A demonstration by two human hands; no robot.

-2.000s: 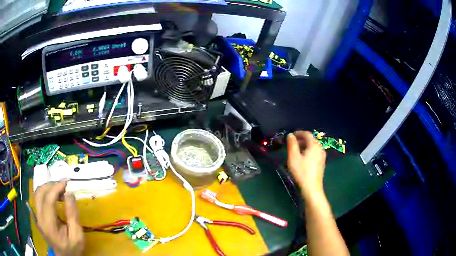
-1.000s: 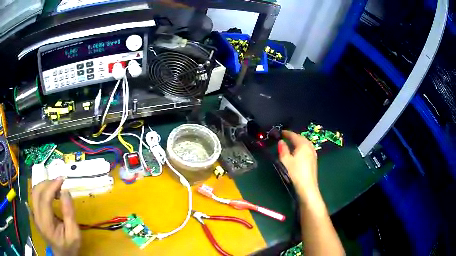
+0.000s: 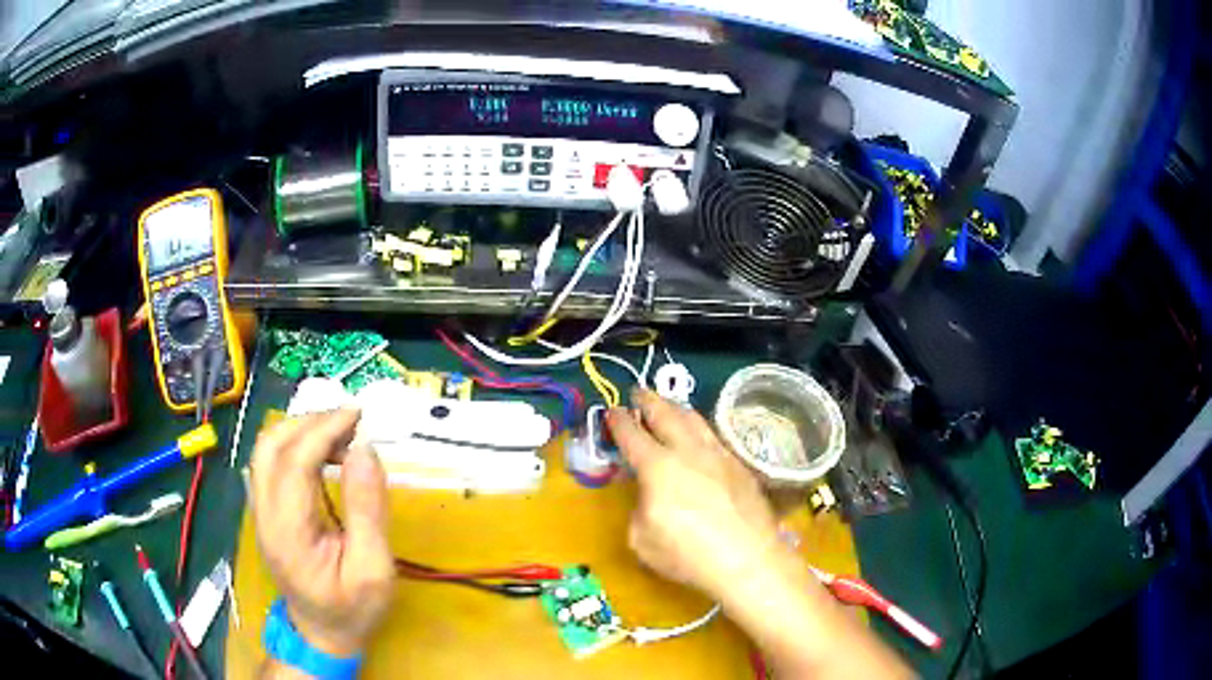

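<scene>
A green circuit board (image 3: 581, 608) lies on the yellow-orange board, with red and black leads (image 3: 485, 575) running to its left side and a white cord at its right. My right hand (image 3: 691, 498) reaches over the mat, its fingertips at the switch (image 3: 594, 445), whose rocker is mostly hidden by them. My left hand (image 3: 323, 525) is at the left end of the white power strip (image 3: 452, 432), fingers apart and curved. A blue band is on my left wrist.
Behind stand the light grey box (image 3: 538, 140) and a fan. A multimeter (image 3: 190, 299), red tray (image 3: 83, 379) and blue desoldering pump (image 3: 106, 492) are left. A round tub (image 3: 782, 423), red-and-white brush (image 3: 884, 608) and circuit boards (image 3: 1057, 458) are right.
The view has swung left, bringing in the multimeter and red tray. My right hand has moved from the dark box at the right to the switch. My left hand stays by the power strip.
</scene>
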